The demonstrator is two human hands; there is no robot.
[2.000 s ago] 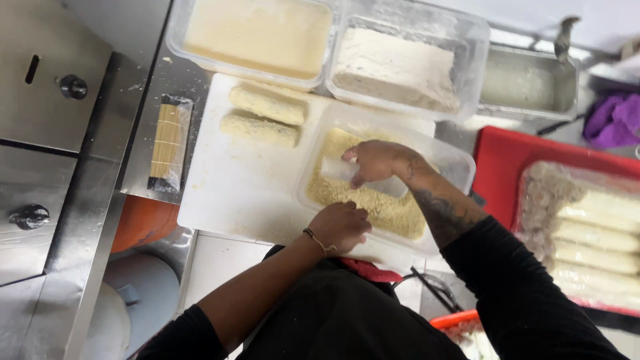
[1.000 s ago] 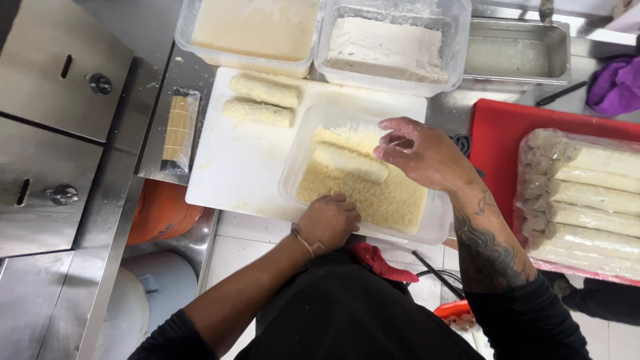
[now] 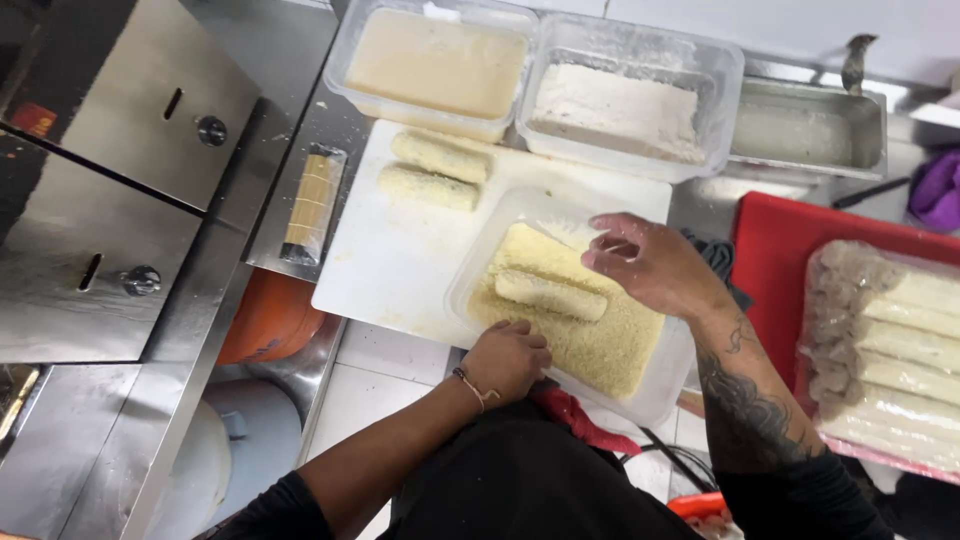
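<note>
A crumb-coated roll [image 3: 551, 295] lies on the yellow breadcrumbs [image 3: 600, 360] inside a clear plastic tub [image 3: 469, 281]. My left hand [image 3: 510, 358] rests at the tub's near edge, fingers curled over the rim; whether it grips the rim I cannot tell. Above the tub's right part hovers my right hand [image 3: 645, 262], fingers apart and dusted with crumbs, holding nothing. Two more coated rolls, an upper one [image 3: 440, 156] and a lower one [image 3: 427, 187], lie side by side on the white cutting board [image 3: 375, 255].
Behind the board stand a tub of pale batter [image 3: 439, 64] and a tub of white flour [image 3: 615, 109]. A steel pan [image 3: 806, 135] is at back right. Several wrapped rolls [image 3: 907, 337] lie on a red board [image 3: 765, 240]. A bamboo mat [image 3: 313, 202] lies at left.
Two seconds ago my right hand was down in the crumb tub; it has risen off the roll, which now shows in full. My left hand remains near the tub's near side.
</note>
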